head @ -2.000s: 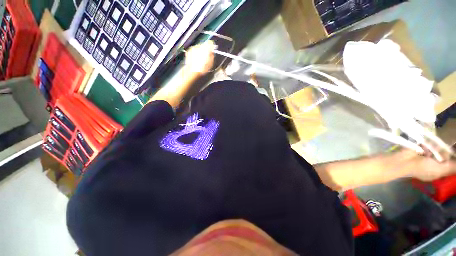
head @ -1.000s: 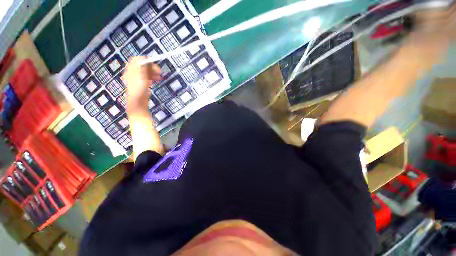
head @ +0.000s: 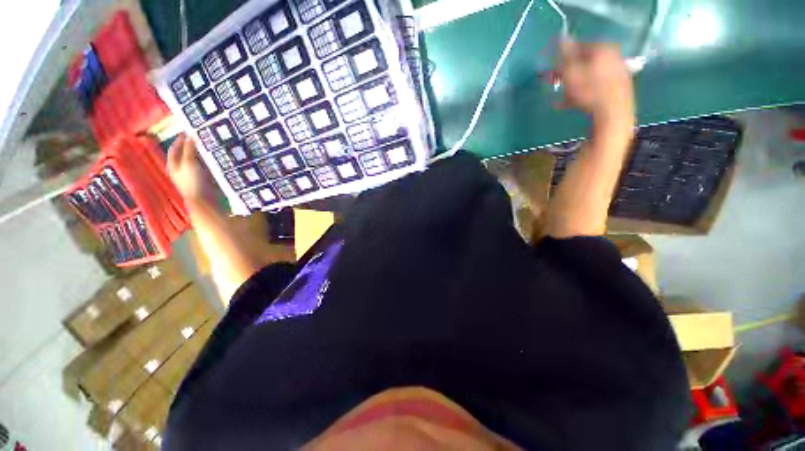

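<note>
A filled tray (head: 296, 172) with a white base and rows of dark keypad devices with pale square windows lies tilted on the green bench at upper left. My left hand (head: 184, 169) is at its left edge, with the fingers partly hidden; whether it grips the tray is unclear. My right hand (head: 596, 77) is over the bench, right of the tray, blurred and closed on a thin white strapping band (head: 495, 81). The band runs down to the tray's lower right corner.
Red slotted racks (head: 168, 189) with dark parts stand left of the tray. Brown sealed cartons (head: 146, 321) are stacked at lower left. An open carton (head: 719, 207) with black trays is below the bench at right. A smaller open carton (head: 703, 333) and red stools (head: 717, 401) are at lower right.
My left hand has moved from over the tray to its left edge. My right hand has come in from the far right to above the bench. More of the bench shows at right.
</note>
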